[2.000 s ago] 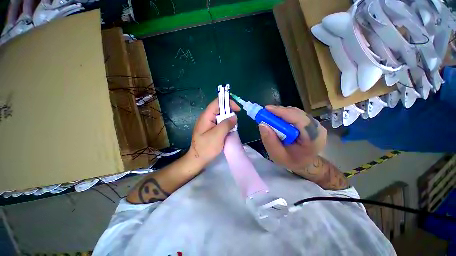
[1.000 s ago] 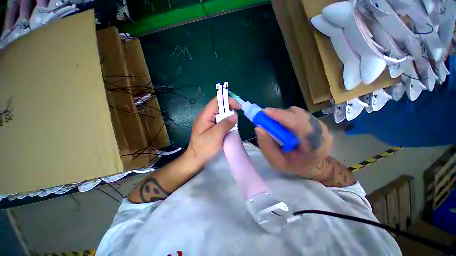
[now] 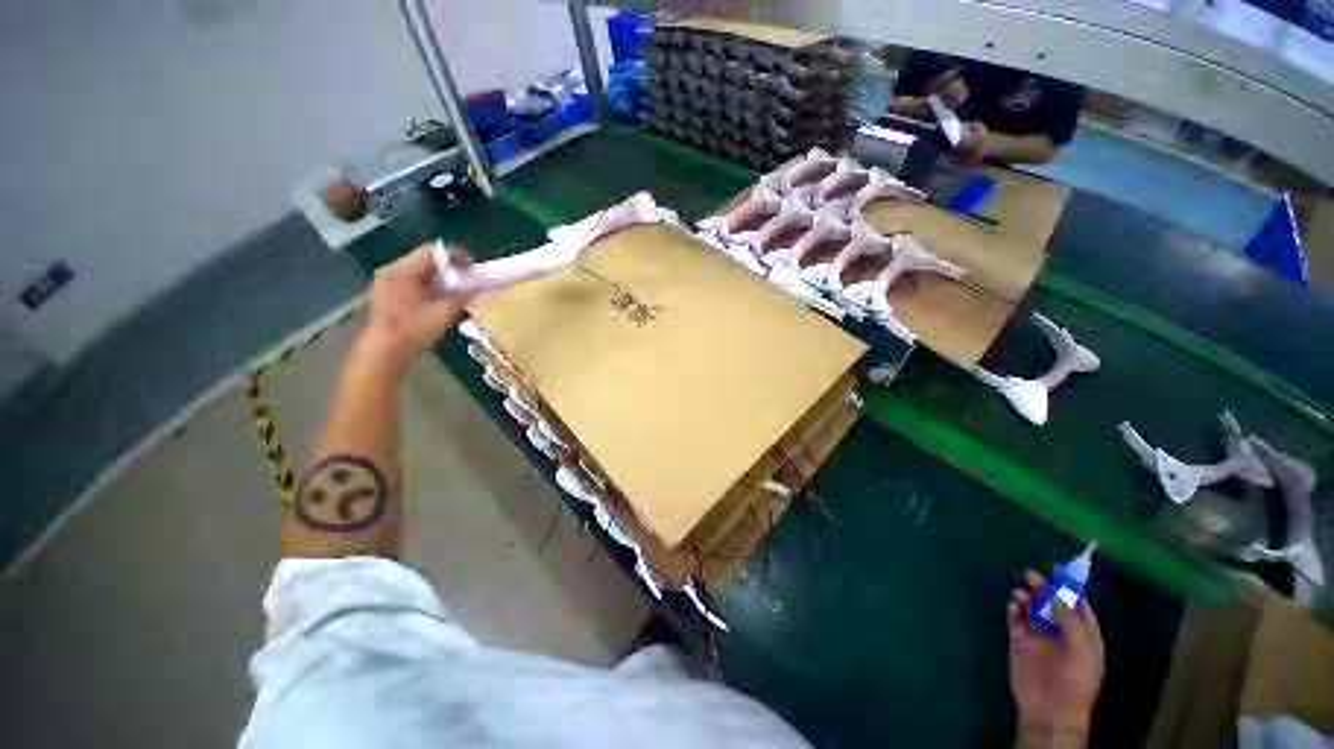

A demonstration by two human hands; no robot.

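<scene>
My left hand (image 3: 408, 300) grips one end of a pink-and-white cat-ear headband (image 3: 530, 264) at the far left corner of the cardboard sheet (image 3: 688, 366). The headband lies along the sheet's far left edge, and a thin black wire runs from it over the cardboard. My right hand (image 3: 1056, 659) is low at the right over the dark green mat, holding the blue glue bottle (image 3: 1059, 597) with its pale nozzle pointing up and away. White headband ends stick out below the sheet on its near left side.
More headbands (image 3: 827, 234) lie in rows on cardboard beyond the stack. Loose headbands (image 3: 1036, 373) lie on the green belt at right. A tall divided stack (image 3: 739, 91) stands at the back. A person's hands (image 3: 983, 139) work across the bench. A metal post (image 3: 448, 95) rises at far left.
The view has swung left. My left hand has carried the headband from in front of my body to the cardboard sheet. My right hand, still with the bottle, has moved away from the headband.
</scene>
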